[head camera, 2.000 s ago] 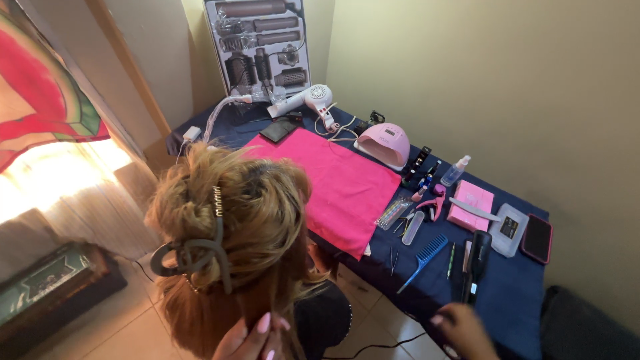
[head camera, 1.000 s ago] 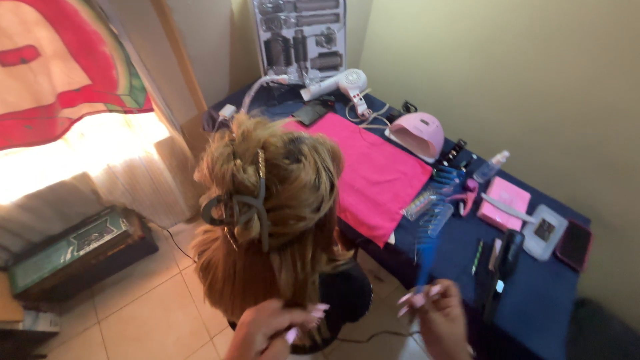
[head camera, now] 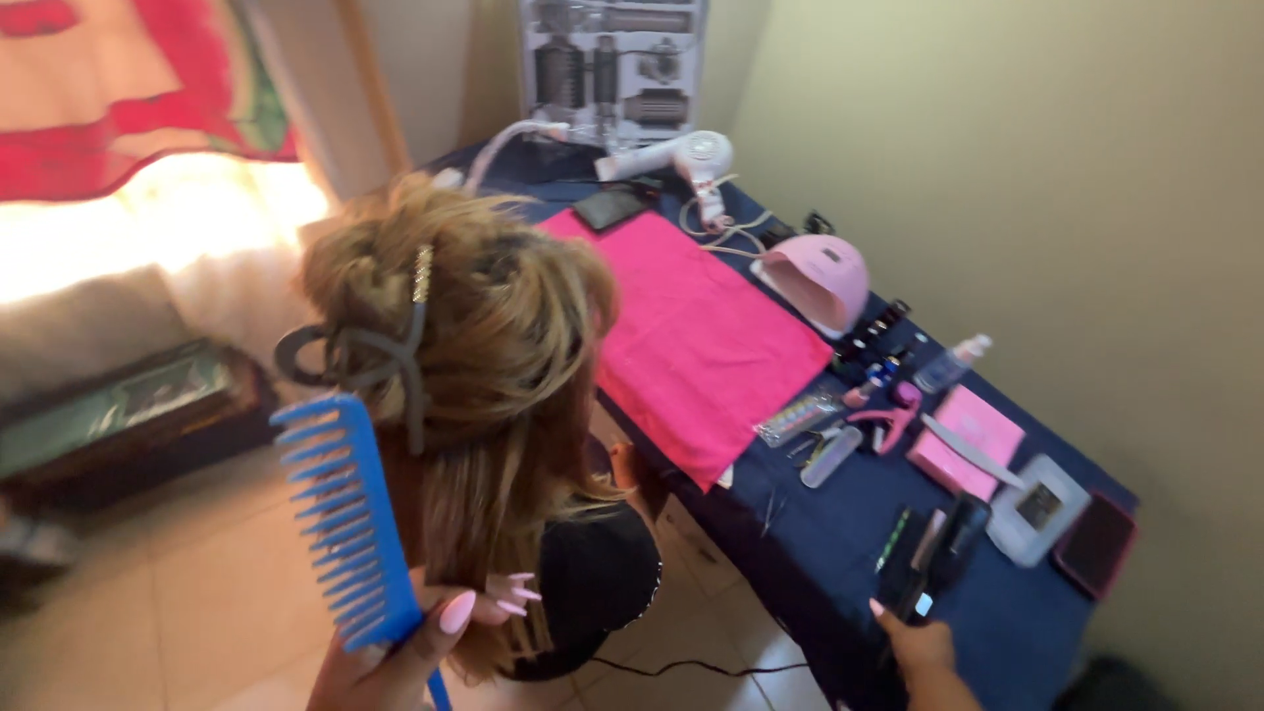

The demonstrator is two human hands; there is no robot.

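My left hand (head camera: 395, 642) holds a blue plastic comb (head camera: 360, 523) upright, with a lock of hair running between or behind its fingers. In front of me is a seated person's blond-brown hair (head camera: 464, 326), partly gathered on top by a grey claw clip (head camera: 413, 365), with the rest hanging down. On the table's near right edge my right hand (head camera: 918, 647) is at the handle of a black hair straightener (head camera: 948, 553); its fingers are partly hidden, so the grip is unclear.
The blue-covered table (head camera: 820, 533) bears a pink towel (head camera: 691, 346), a white hair dryer (head camera: 681, 158), a pink nail lamp (head camera: 820, 281), a pink box (head camera: 968, 439), nail tools and a phone (head camera: 1094, 543). A black cord (head camera: 691, 667) runs across the tiled floor below.
The blue comb, on the table two seconds ago and in my right hand one second ago, is now in my left hand. My right hand has moved to the straightener.
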